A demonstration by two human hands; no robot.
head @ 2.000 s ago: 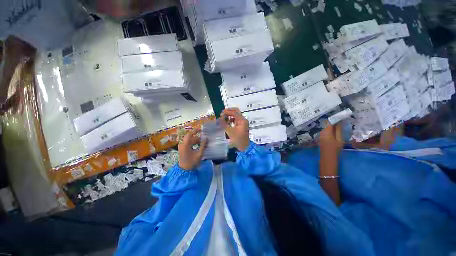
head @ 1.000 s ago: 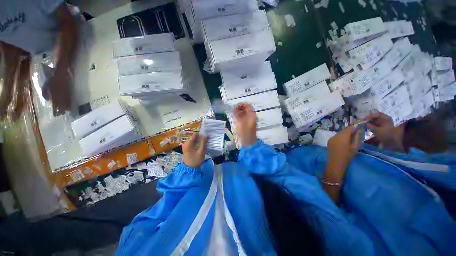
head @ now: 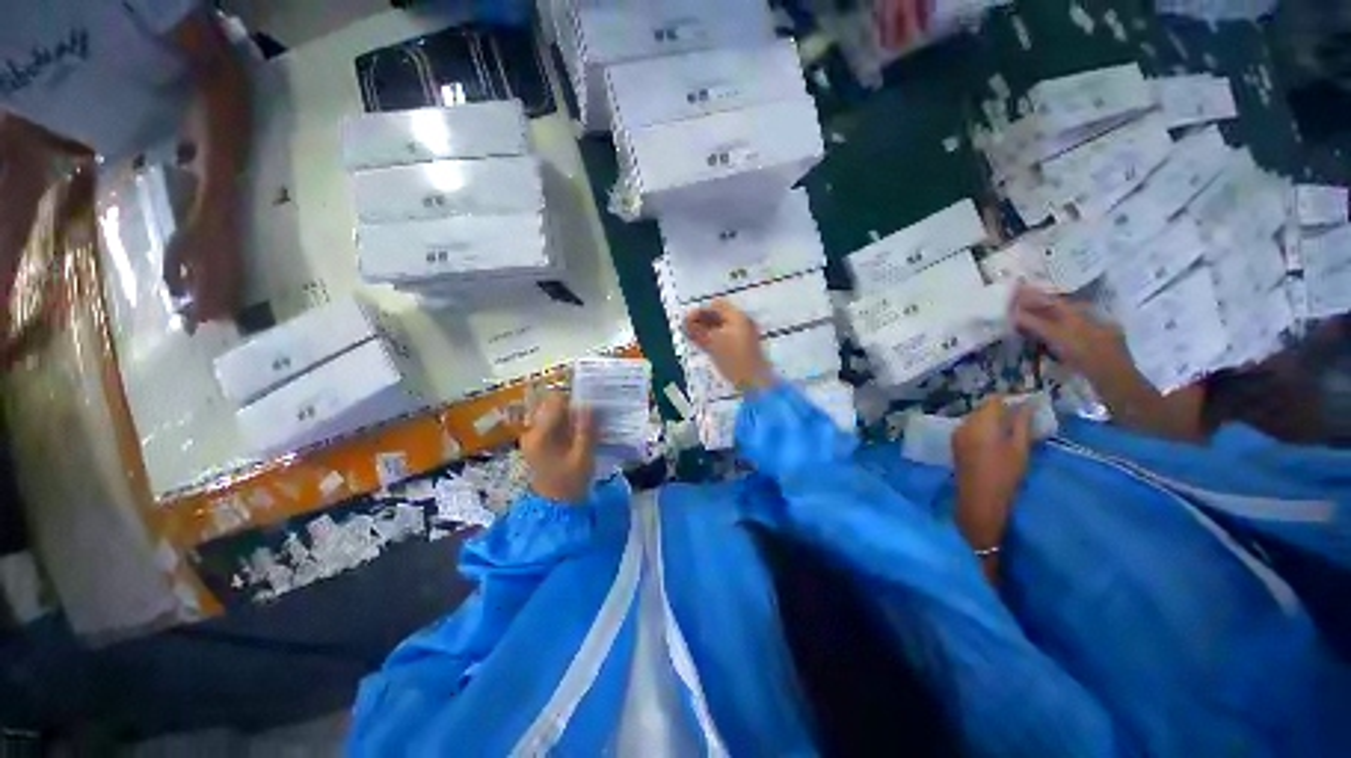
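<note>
My left hand (head: 559, 449) grips a palm-sized white label sheet (head: 612, 403) with rows of fine dark print, in front of my chest. My right hand (head: 729, 347) is apart from the sheet, over the lower boxes of the centre row (head: 753, 261), its thumb and fingertips close together. Whether a small label is between the fingertips or the fingers touch a box cannot be told. The white product boxes in this row show small dark print on their sides.
More white boxes stand on the pale board (head: 511, 338) at left, edged by an orange band (head: 430, 433). Paper scraps (head: 334, 548) litter the near edge. At right a person in a blue smock reaches to a box pair (head: 929, 304) beside a heap of boxes (head: 1156, 208). Another person's arm (head: 217, 193) is at upper left.
My right hand has moved from the label sheet out to the box row. The left hand keeps the sheet, now shifted slightly left. The neighbour's hands have separated, and one reaches to the boxes.
</note>
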